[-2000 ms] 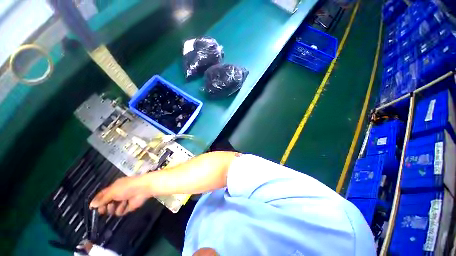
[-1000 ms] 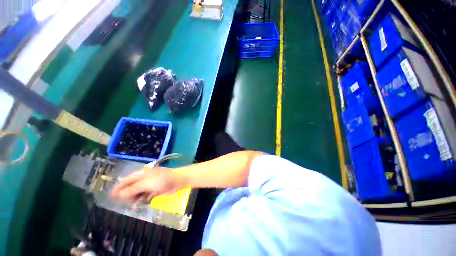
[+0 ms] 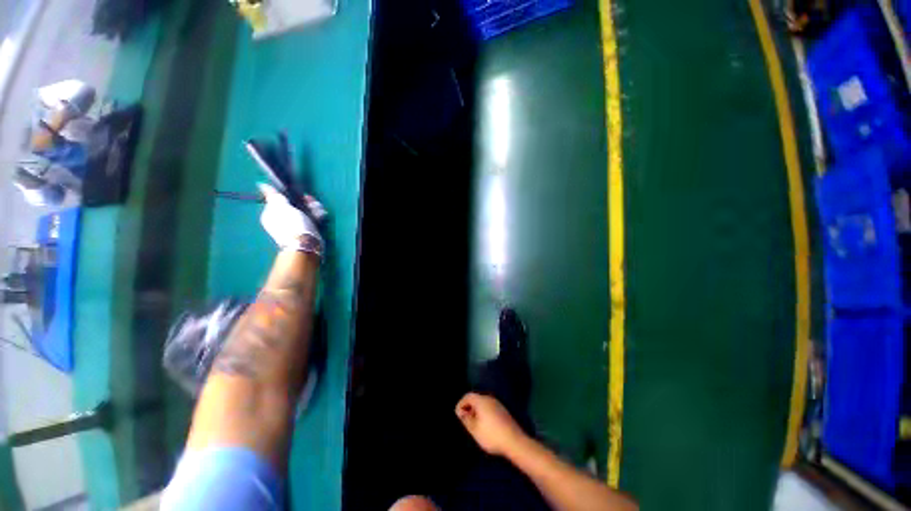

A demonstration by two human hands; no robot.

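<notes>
My left hand (image 3: 290,222), in a white glove at the end of a tattooed forearm, is over the green bench (image 3: 300,90). It is closed on several long black parts (image 3: 268,165), which fan out beyond the fingers, one pointing left. They are blurred, so I cannot tell if they touch the bench. My right hand (image 3: 484,419) is bare, low beside the bench, with fingers curled and nothing visible in it. A shiny plastic bag of dark parts (image 3: 205,339) lies partly behind my left forearm.
A metal and yellow unit (image 3: 290,12) stands at the bench's far end. Another person's gloved hands (image 3: 65,97) are beyond the bench at left, near a black box (image 3: 110,155) and a blue tray (image 3: 62,289). Blue crates (image 3: 861,349) stand right of the yellow-lined floor (image 3: 699,250).
The view has swung along the bench; fixture and parts bin are out of view. My left hand has moved forward past the bags with black parts. My right hand has left the fixture.
</notes>
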